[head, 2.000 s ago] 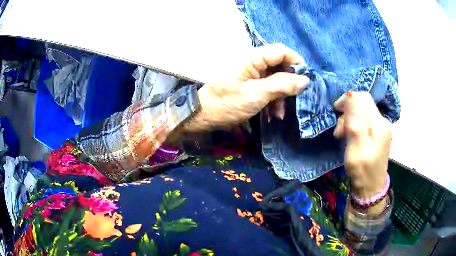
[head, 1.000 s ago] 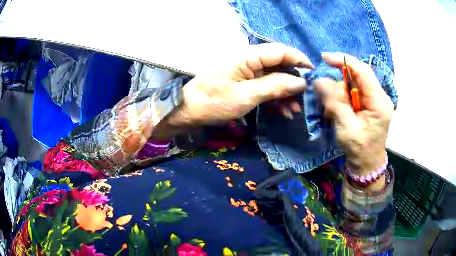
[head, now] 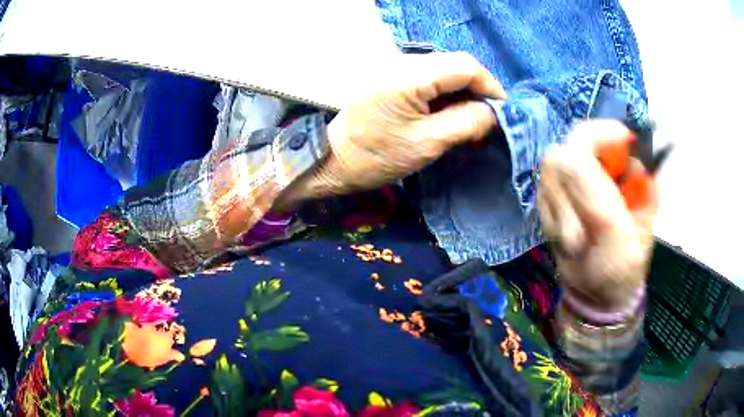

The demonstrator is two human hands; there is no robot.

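Note:
A blue denim garment (head: 522, 49) lies on the white table at the upper right, its near end hanging over the edge above the apron. My left hand (head: 412, 122) pinches a stitched edge of the denim between thumb and fingers. My right hand (head: 595, 208), blurred, is just right of that edge and holds orange-handled thread snips (head: 626, 171), whose dark blades point to the upper right. The garment's opening shows its darker inner side between my hands. Whether my right fingers also touch the denim cannot be told.
The white table (head: 204, 41) spans the top, its edge sloping down to the right. Below it at left are a blue bin (head: 77, 171) and crumpled grey scraps (head: 110, 122). A green crate (head: 677, 313) is at lower right. A dark floral apron (head: 326, 326) covers my lap.
My right hand has moved away from my left fingertips, and the snips have swung out to point upper right. My left hand still pinches the denim edge, whose fold now lies more open.

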